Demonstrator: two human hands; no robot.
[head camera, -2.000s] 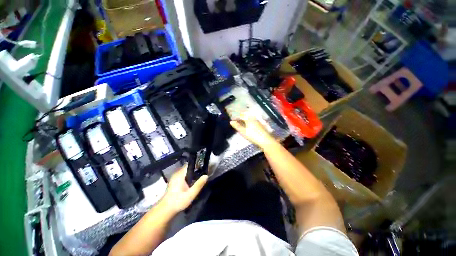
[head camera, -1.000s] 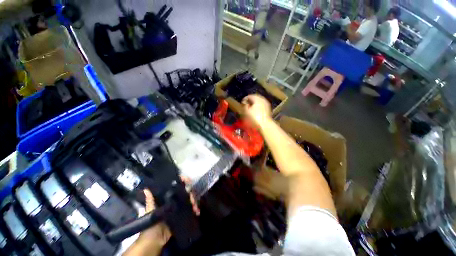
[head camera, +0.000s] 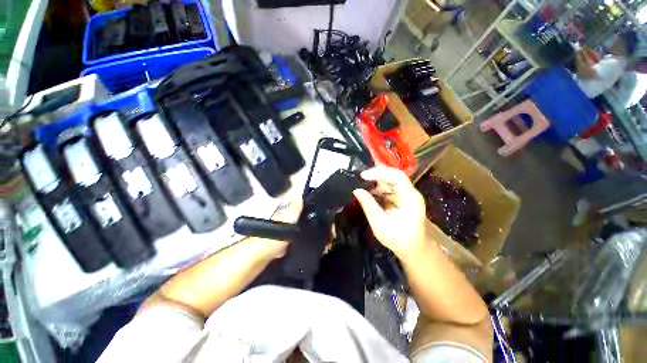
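A dark black unit (head camera: 312, 230) with a rounded bar sticking out to the left is held over my lap. My left hand (head camera: 289, 216) is around its left side, partly hidden behind it. My right hand (head camera: 394, 209) is at its upper right end, thumb and fingertips on a black part there; whether a small piece is pinched is too small to tell. A black rectangular frame (head camera: 310, 174) shows just behind the unit. Several long black housings with silver plates (head camera: 181, 181) lie side by side on the bench.
A red plastic piece (head camera: 389, 138) lies right of the bench, beside open cardboard boxes (head camera: 500, 205) of black parts. Blue bins (head camera: 149, 60) stand behind. A pink stool (head camera: 516, 126) and a person (head camera: 610, 71) are at the far right.
The view has swung back left. My right hand has moved from over the red piece and box to the black unit. My left hand still holds the unit.
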